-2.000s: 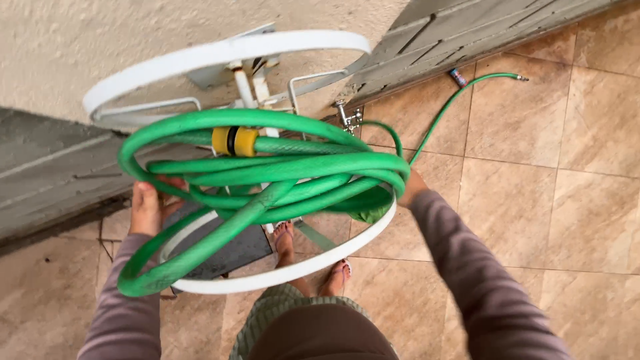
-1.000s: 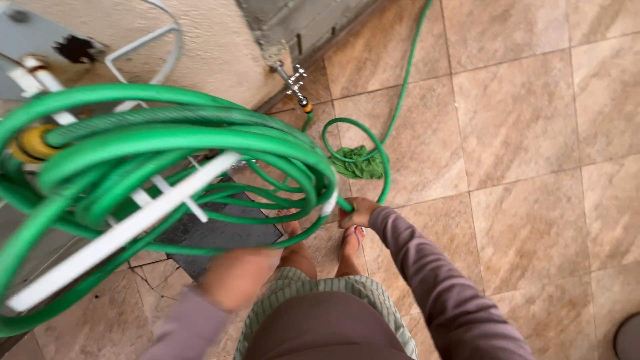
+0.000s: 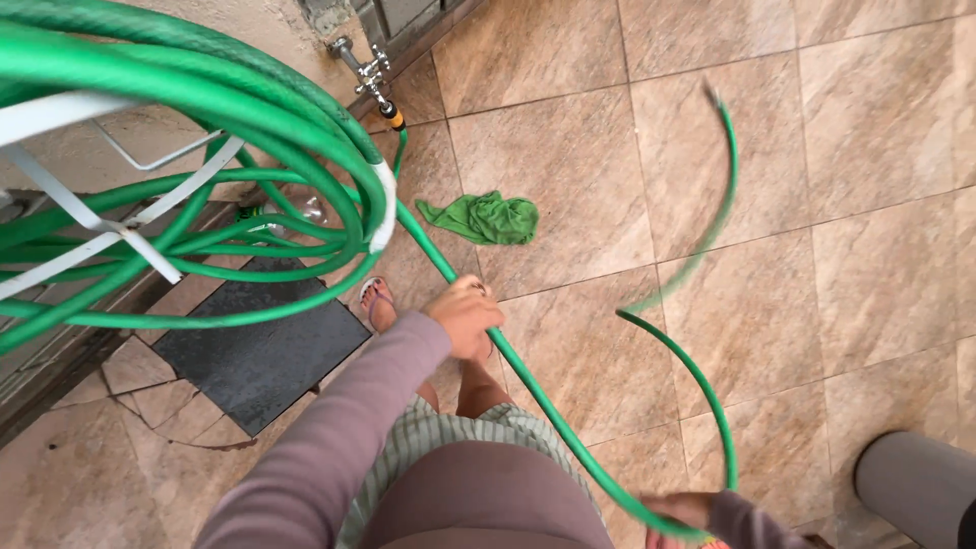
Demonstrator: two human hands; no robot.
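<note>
A green garden hose [image 3: 534, 385] lies in many loops over a white metal hose rack [image 3: 76, 114] at the upper left. One length runs from the coils down to the right, and my left hand [image 3: 465, 316] is closed around it. At the bottom right my right hand [image 3: 679, 511], blurred and partly cut off by the frame edge, is on the same length. From there the hose bends back up over the floor, its free end blurred at the upper right. A chrome tap [image 3: 372, 72] with a black and orange hose connector [image 3: 393, 116] is fixed to the wall.
A crumpled green cloth [image 3: 499, 219] lies on the floor tiles near the tap. A dark square slab [image 3: 263, 343] is set by the wall, with a clear plastic bottle [image 3: 305, 210] behind the hose loops. A grey cylindrical object [image 3: 915, 480] stands at the lower right.
My left hand has moved from the coils to the outgoing length of hose. My right hand has moved away from the rack, to the lower right. The view has shifted right.
</note>
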